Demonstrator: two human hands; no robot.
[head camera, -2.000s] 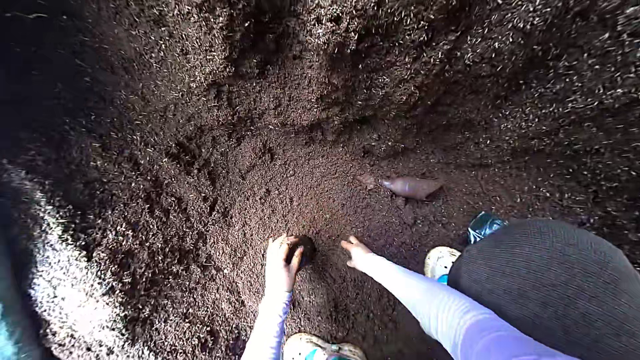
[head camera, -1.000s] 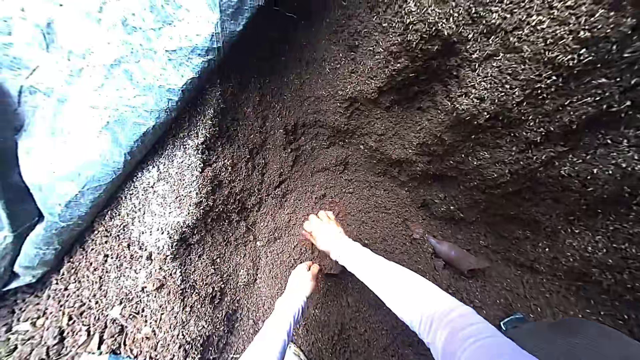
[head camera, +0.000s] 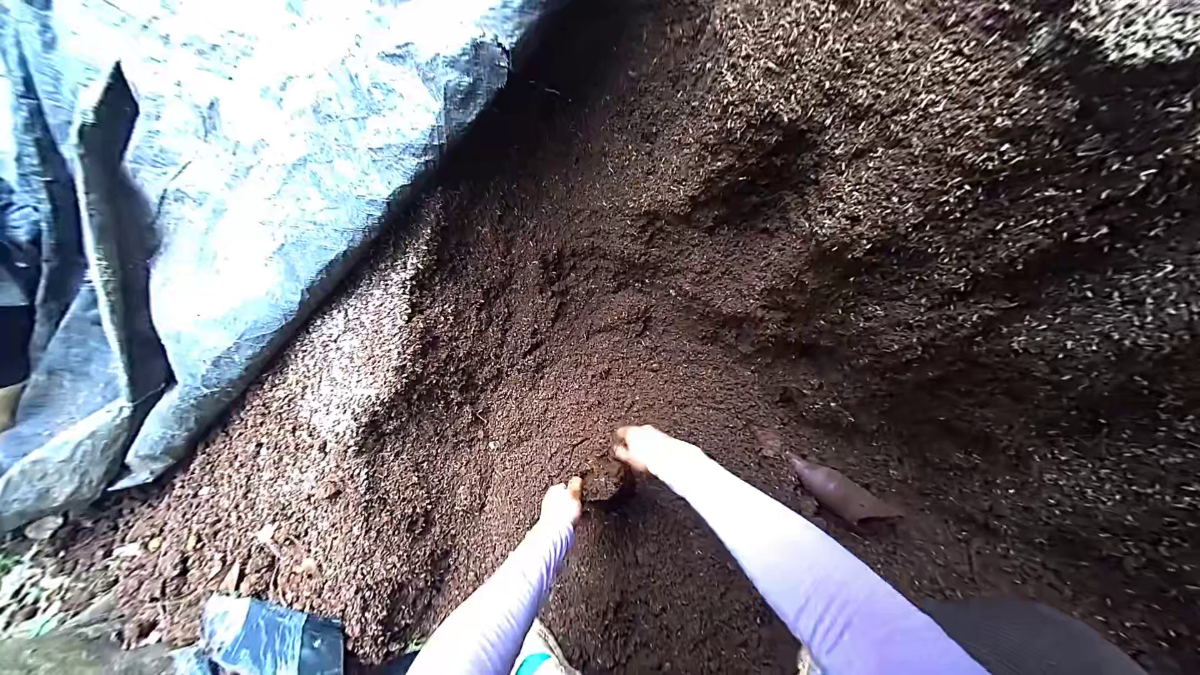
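Observation:
At the centre of the head view, my left hand (head camera: 562, 501) and my right hand (head camera: 641, 448) grip opposite sides of a small, dark, round pot-like container (head camera: 605, 483). It holds brown soil, and its outer wall is mostly hidden. Both hands are low over the loose brown soil mixed with husks (head camera: 600, 375). To the right of my right hand, a brown bottle-shaped object (head camera: 844, 492) lies on its side on the soil.
A high bank of husk-covered soil (head camera: 919, 187) rises at the right. A silvery-blue tarpaulin (head camera: 281, 141) covers the upper left. A blue and black plastic piece (head camera: 272, 637) lies at the lower left, near a stone (head camera: 66, 464). My shoe (head camera: 544, 652) shows below my hands.
The view has swung left, bringing in the tarpaulin. My right hand, apart from the dark container two seconds ago and over the soil one second ago, is now at the container's side.

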